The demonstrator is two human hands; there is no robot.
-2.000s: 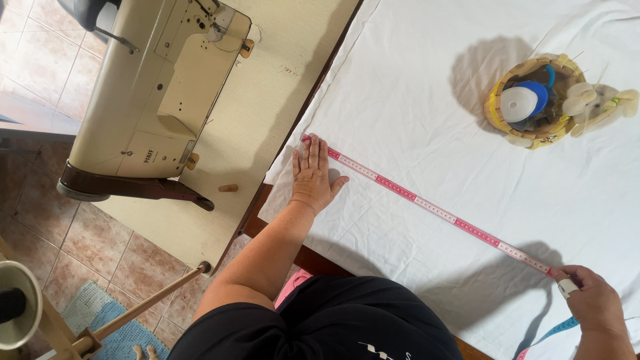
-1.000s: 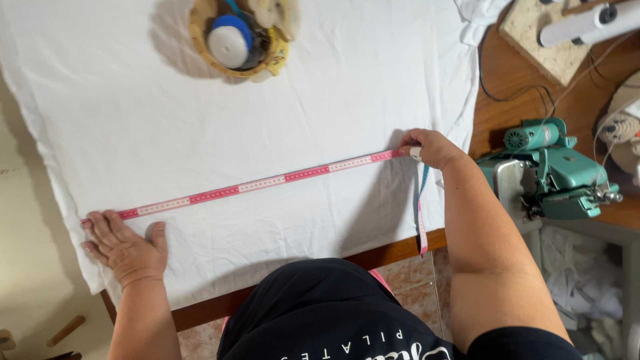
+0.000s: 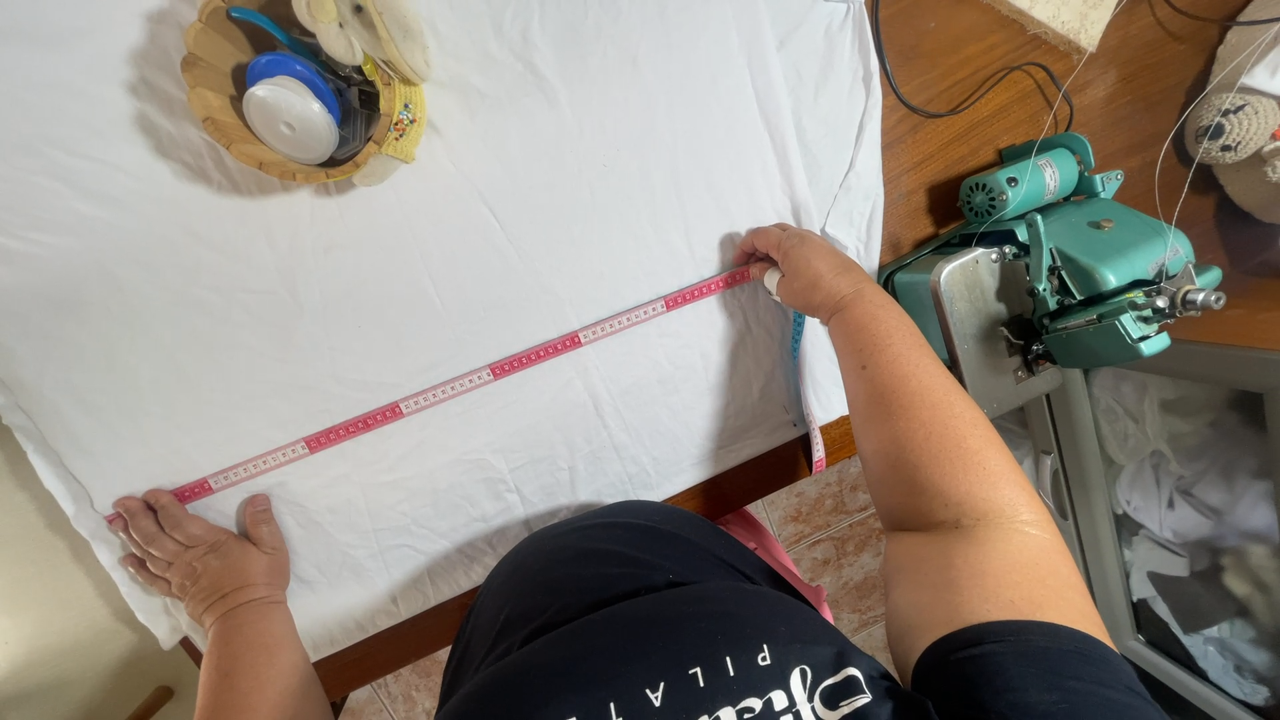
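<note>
White fabric [image 3: 560,180] lies spread over a wooden table. A pink and white tape measure [image 3: 445,385] runs taut across it on a slant. Near the fabric's left edge my left hand [image 3: 205,560] presses flat, fingers spread, on the tape's end. My right hand [image 3: 800,270] pinches the tape close to the fabric's right edge, a white ring or band on one finger. Past that hand the loose part of the tape, with its blue side partly showing, hangs down over the front edge.
A wooden basket [image 3: 215,110] with a blue and white round item and other small things stands on the fabric. To the right is a green sewing machine [image 3: 1110,250] with threads and a black cable [image 3: 935,115]. Below it, a grey-framed container [image 3: 1100,520] holds crumpled cloth.
The view has swung right, away from the cream sewing machine. Both hands stay at the tape, which remains stretched over the fabric; my right hand still grips it.
</note>
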